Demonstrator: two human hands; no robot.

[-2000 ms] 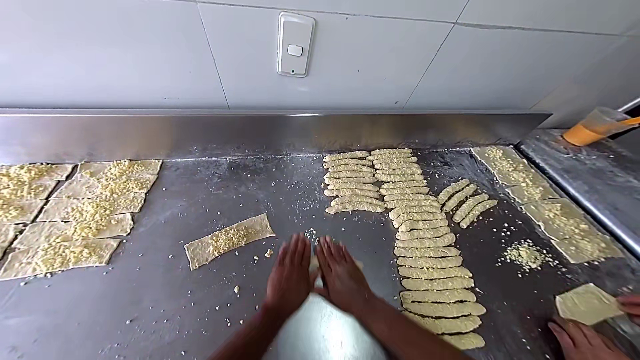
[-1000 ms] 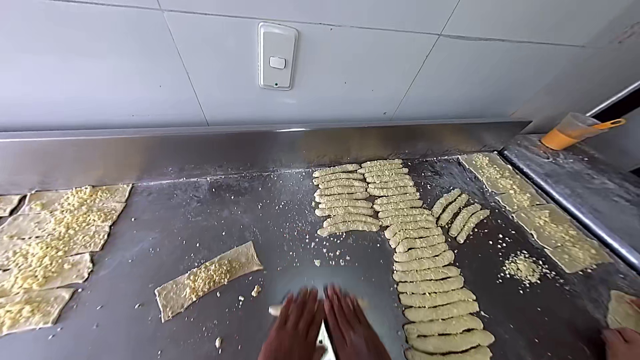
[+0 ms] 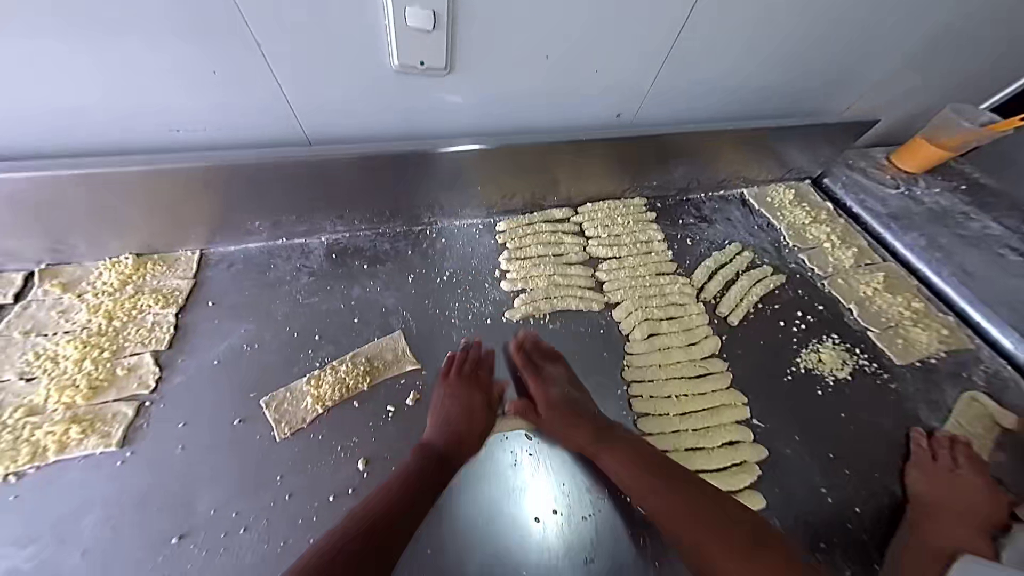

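Observation:
My left hand (image 3: 466,396) and my right hand (image 3: 554,390) lie flat and side by side on a piece of rolled dough (image 3: 512,424), mostly hidden under them. Left of my hands a flat dough strip (image 3: 384,358) carries a small heap of grated cheese (image 3: 340,382). Right of them run columns of rolled dough sticks (image 3: 680,374), coated with crumbs. Several more sticks (image 3: 748,292) lie slanted beside the columns. Flat dough strips topped with grated cheese (image 3: 88,336) overlap at the far left.
A co-worker's hand (image 3: 952,484) rests by a piece of dough (image 3: 978,420) at the lower right. Cheese-topped dough sheets (image 3: 900,308) line the right edge, near a loose cheese pile (image 3: 830,358). A plastic cup of orange liquid (image 3: 936,144) stands behind. A metal backsplash (image 3: 360,192) borders the steel table.
My hands have moved forward over the table since a second ago, still side by side on the dough. The co-worker's hand shows more fully than one second ago.

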